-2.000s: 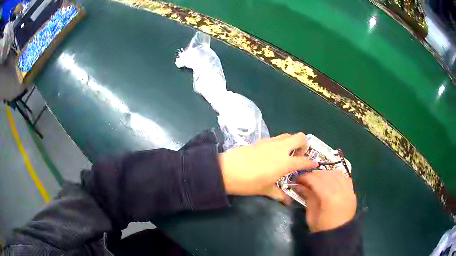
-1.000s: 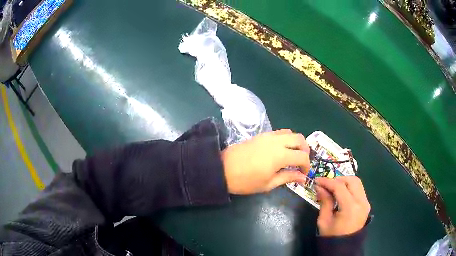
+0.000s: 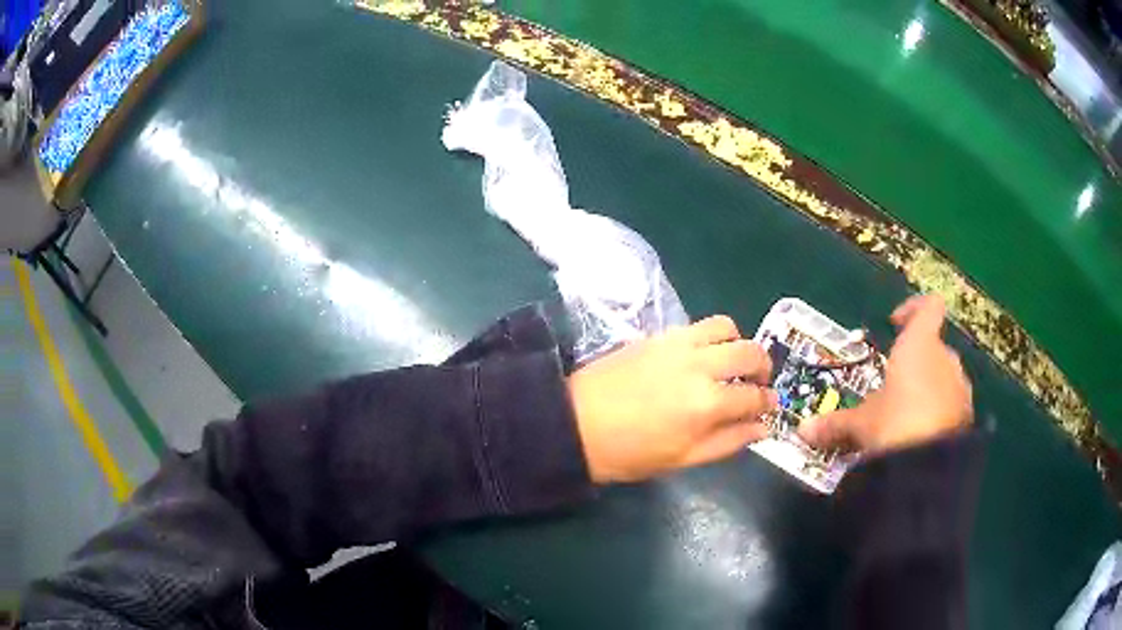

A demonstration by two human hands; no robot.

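Note:
An open white housing (image 3: 795, 465) lies tilted on the dark green bench, with a green circuit board (image 3: 806, 391), dark wires and a small yellow component (image 3: 829, 401) inside. My left hand (image 3: 689, 396) is at the housing's left side, fingers curled over its edge and fingertips at the inner parts. My right hand (image 3: 908, 388) is at its right side, thumb over the board and fingers spread beyond the far edge. Its sleeve is blurred. A crumpled translucent bag (image 3: 529, 179) with a white cord inside runs from near my left hand away across the bench.
Beyond the bench (image 3: 320, 160) is a rail with peeling yellow paint (image 3: 738, 142), then a bright green belt (image 3: 849, 111). A brown tray of blue-and-white pieces (image 3: 111, 86) is at far left. Another translucent bag (image 3: 1099, 603) shows at the lower right edge.
My right hand has moved up and right from the housing's near side and opened out, uncovering more of the board. My left hand stays at the housing, which now sits slightly further right.

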